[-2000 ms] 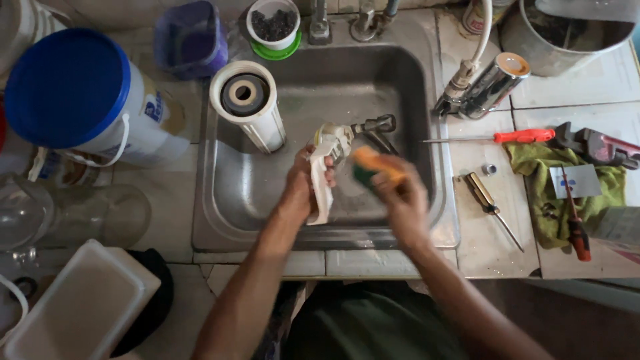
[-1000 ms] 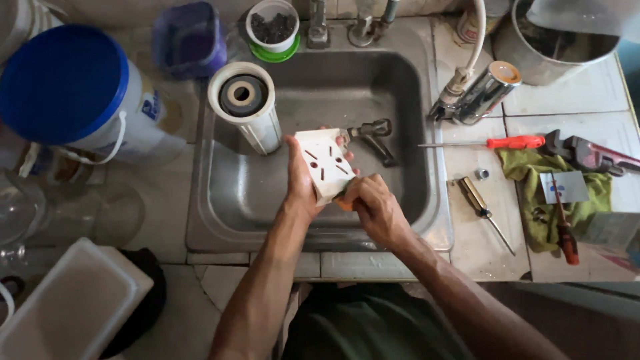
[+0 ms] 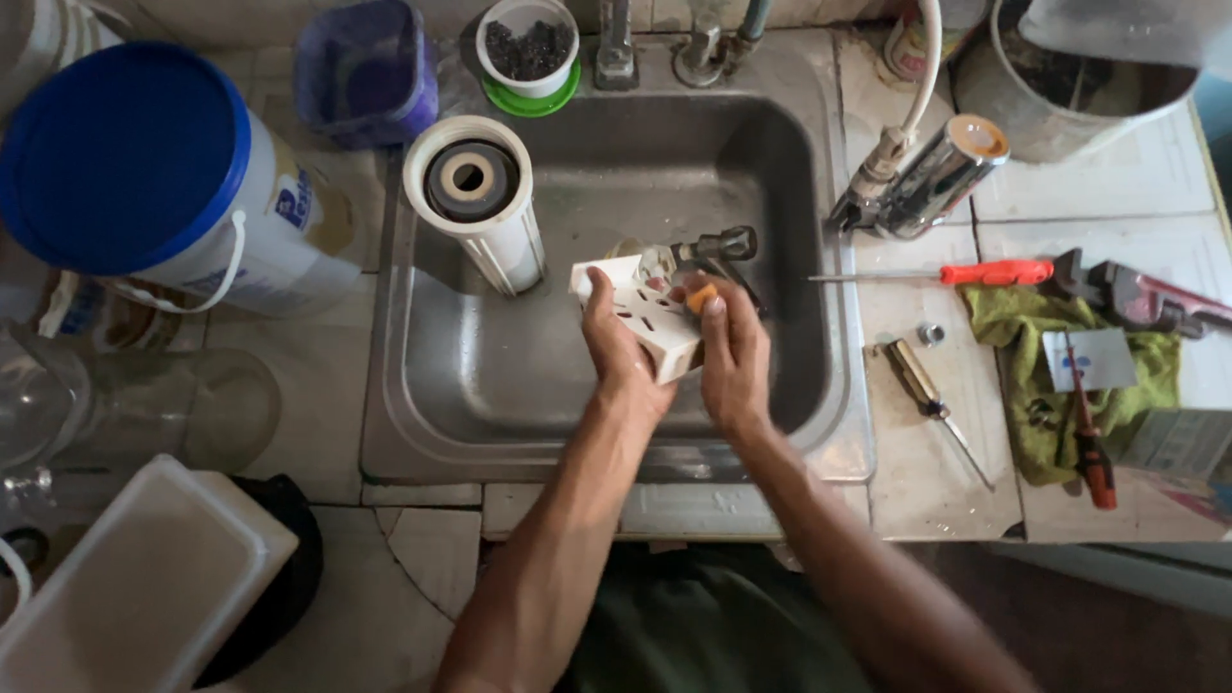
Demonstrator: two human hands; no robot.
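Observation:
Over the metal sink [image 3: 616, 460], my left hand [image 3: 616, 337] grips a white slotted plastic bracket [image 3: 664, 332] by its left side. My right hand [image 3: 736, 351] holds an orange sponge [image 3: 701, 297] against the bracket's right part. A clear round part and a dark metal fitting [image 3: 729, 243] show just beyond the bracket; whether they are joined to it cannot be told. In the basin's left part a white filter housing [image 3: 505, 245] stands tilted, with a dark cartridge [image 3: 472, 181] inside.
On the left are a blue-lidded bucket [image 3: 120, 159], a purple tub [image 3: 366, 77] and a pale plastic container [image 3: 144, 587]. On the right lie a red-handled screwdriver [image 3: 996, 273], a yellowish-handled screwdriver [image 3: 916, 377], a pipe wrench [image 3: 1126, 291] and a green cloth [image 3: 1035, 423]. A chrome cylinder [image 3: 943, 178] leans beside the faucet hose.
The bracket, whose slotted face was toward the camera a second ago, is now tilted. My right hand and the sponge have moved from its lower edge to its upper right part.

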